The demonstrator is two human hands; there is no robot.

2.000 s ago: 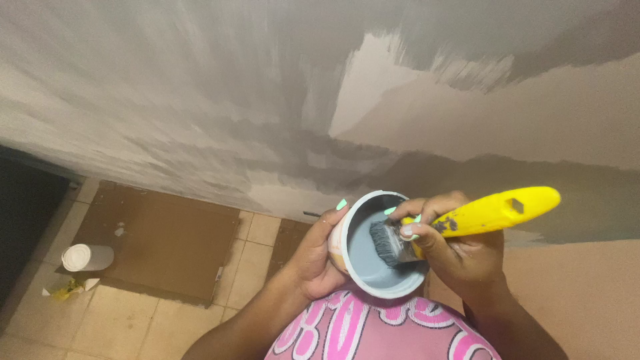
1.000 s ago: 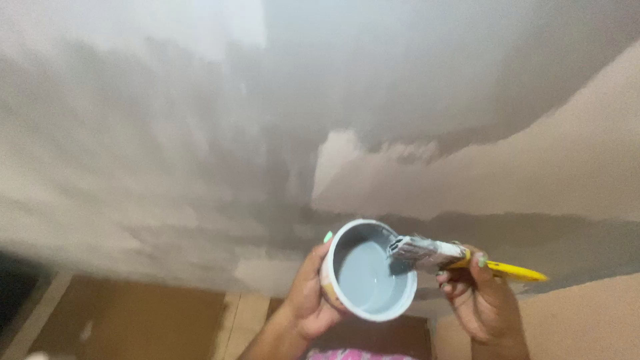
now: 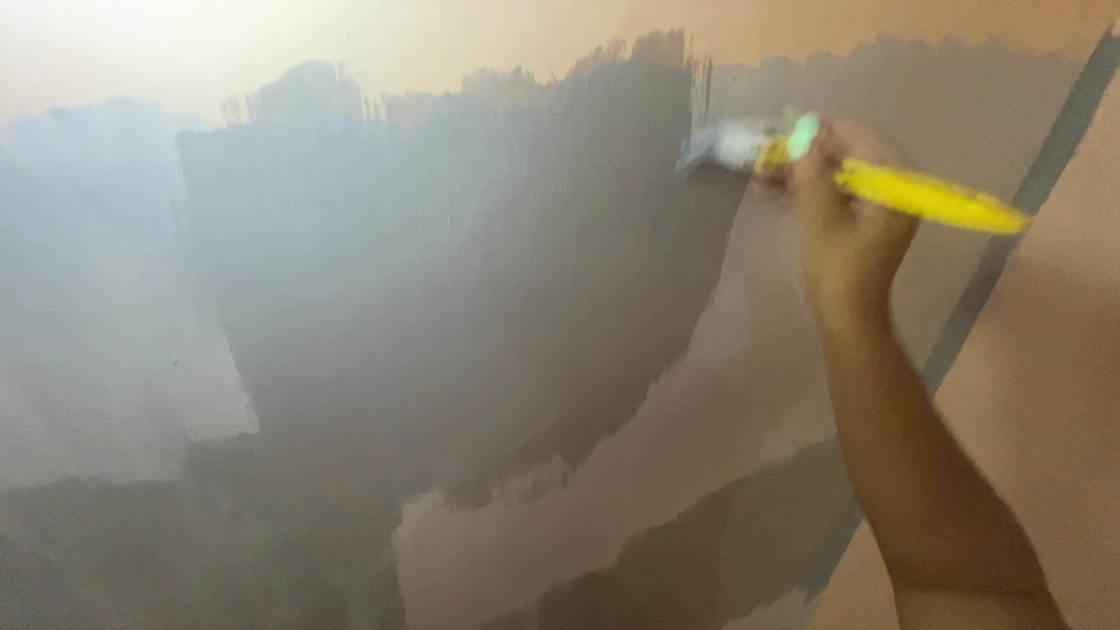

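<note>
My right hand [image 3: 840,201] is raised at the upper right and grips a paintbrush [image 3: 932,197] with a yellow handle. The brush's paint-coated head points left and lies at the wall, by the right edge of a darker grey painted area [image 3: 455,289]; motion blur hides whether the bristles press on it. Around that area the wall bears lighter and darker patches of grey-brown paint, with uneven brushed edges. My left hand and the paint tub are out of view.
Along the top runs a strip of peach-coloured wall [image 3: 525,39] above the ragged paint edge. A narrow dark grey band [image 3: 997,262] slants down at the right, with a peach-coloured surface [image 3: 1050,376] beyond it.
The brush was in the tub two seconds ago and at its rim one second ago; my right hand now has it up at the wall. The view has swung up, and tub and left hand have left it.
</note>
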